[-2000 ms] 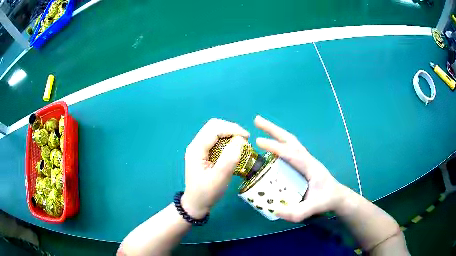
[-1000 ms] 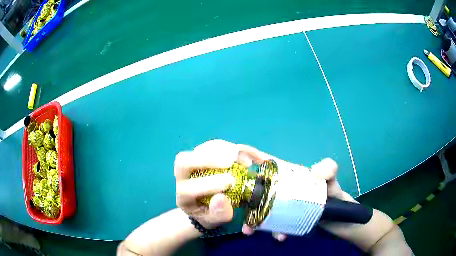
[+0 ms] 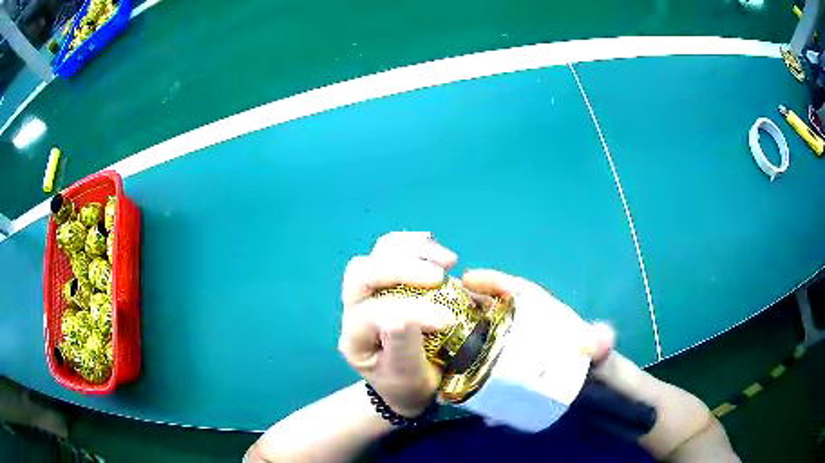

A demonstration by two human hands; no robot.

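A microphone body [image 3: 534, 366], a thick white barrel with a gold trim ring and a black handle [image 3: 622, 409], lies tilted in my right hand [image 3: 552, 312]. My right fingers wrap around its far side and are partly hidden behind it. My left hand [image 3: 393, 312] is closed around the gold mesh grille [image 3: 434, 297] at the barrel's top end. A dark collar [image 3: 470, 348] shows between grille and trim ring. I cannot tell whether the grille is fully seated. The barrel is slightly blurred.
A red basket [image 3: 131, 298] of gold grilles stands at the left on the teal bench. A yellow cylinder [image 3: 52, 169] lies on the belt beyond the white rail [image 3: 362, 94]. A blue basket [image 3: 107, 33] is at upper left. A tape roll [image 3: 753, 147] and yellow tool [image 3: 803, 129] lie at right.
The microphone has turned from its dotted side to a plainer side, and its black handle now shows at lower right. Both hands still hold it. The yellow cylinder has shifted left along the belt.
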